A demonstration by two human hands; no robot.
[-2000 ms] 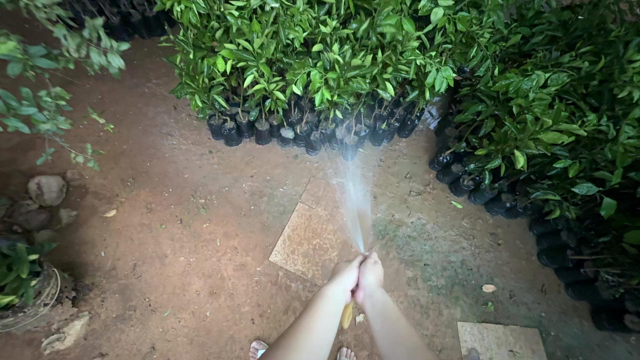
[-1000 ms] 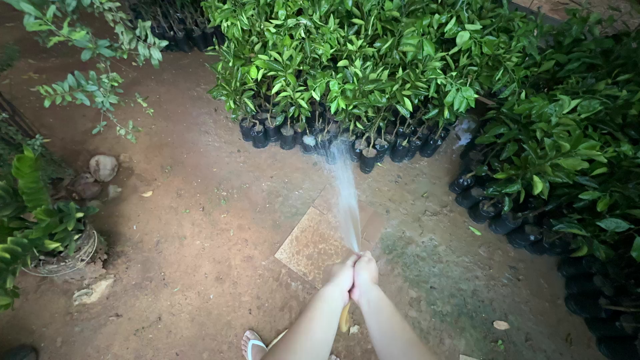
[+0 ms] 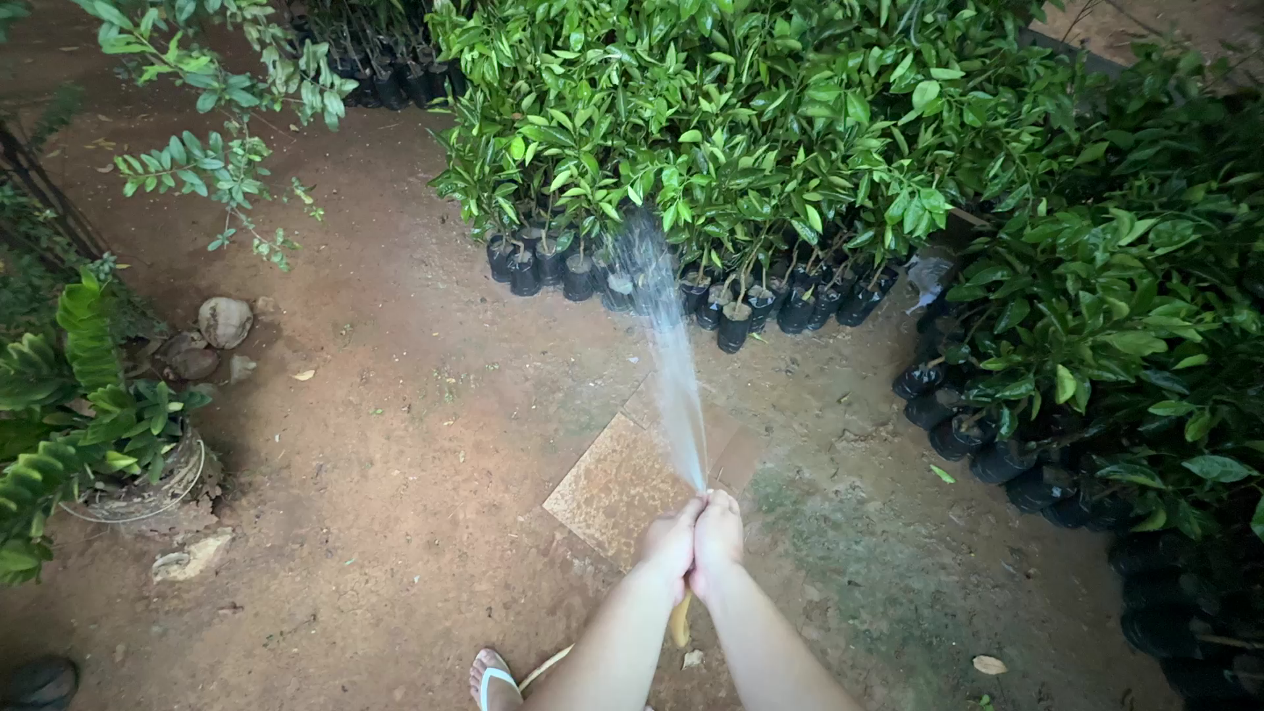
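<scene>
My left hand (image 3: 672, 541) and my right hand (image 3: 718, 533) are pressed together around the end of a yellow garden hose (image 3: 679, 622), which shows below them. A fan of water (image 3: 671, 365) sprays from between the fingers, up and slightly left in view. It reaches the front row of potted seedlings (image 3: 691, 168), whose green leaves stand over black plastic grow bags (image 3: 734, 326). The fingertips and the hose mouth are largely hidden by the hands.
More bagged seedlings (image 3: 1116, 336) line the right side. A square tile (image 3: 617, 484) lies on the bare soil beyond my hands. At left are a potted plant (image 3: 148, 484), stones (image 3: 225, 322) and an overhanging branch (image 3: 217, 158). My sandalled foot (image 3: 491, 676) is at the bottom.
The view has shifted, so the seedlings sit farther right. The spray has moved left along the front row of bags since one second ago. Both hands keep their hold on the hose.
</scene>
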